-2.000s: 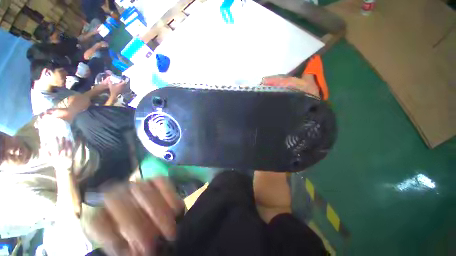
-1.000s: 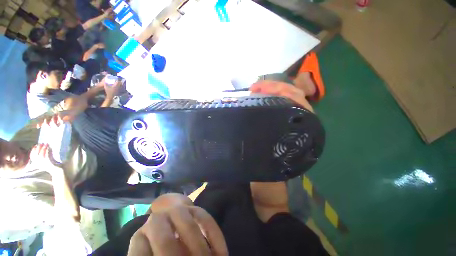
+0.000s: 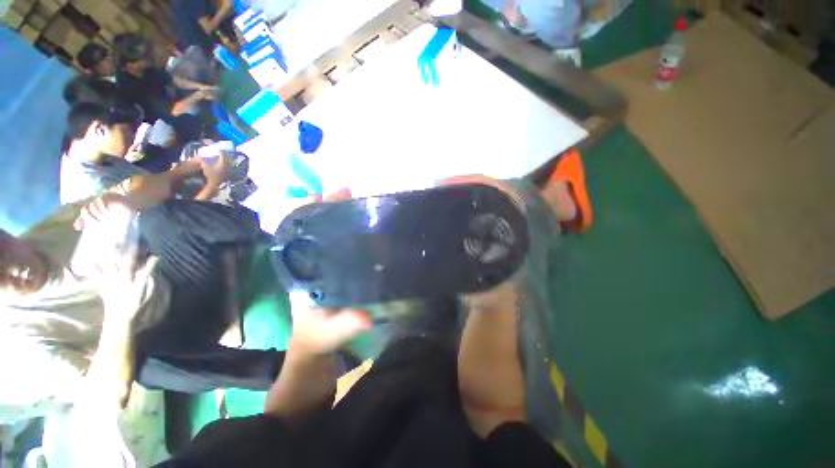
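A glossy black oval appliance unit (image 3: 398, 249) is held in the air over my lap, its flat bottom face towards me. A slotted round grille (image 3: 490, 238) shows at its right end and a darker round one at its left end. My left hand (image 3: 330, 326) holds the left end, with the thumb along the lower edge and fingertips showing at the upper edge. My right hand (image 3: 481, 181) is mostly hidden behind the right end; part of it shows at the upper edge. The unit's far side is hidden.
Beyond the unit is a white-topped table (image 3: 384, 128) with a wooden frame, a dark-blue object (image 3: 309, 137) and blue-and-white boxes (image 3: 265, 108). Seated people (image 3: 101, 137) are at the left. Cardboard (image 3: 723, 183) and a bottle (image 3: 669, 60) lie right; an orange slipper (image 3: 577, 190) is nearer.
My left hand has come up from below and taken hold of the unit's left end. The unit looks smaller, and its right end has moved left. Its ribbed side band no longer shows clearly.
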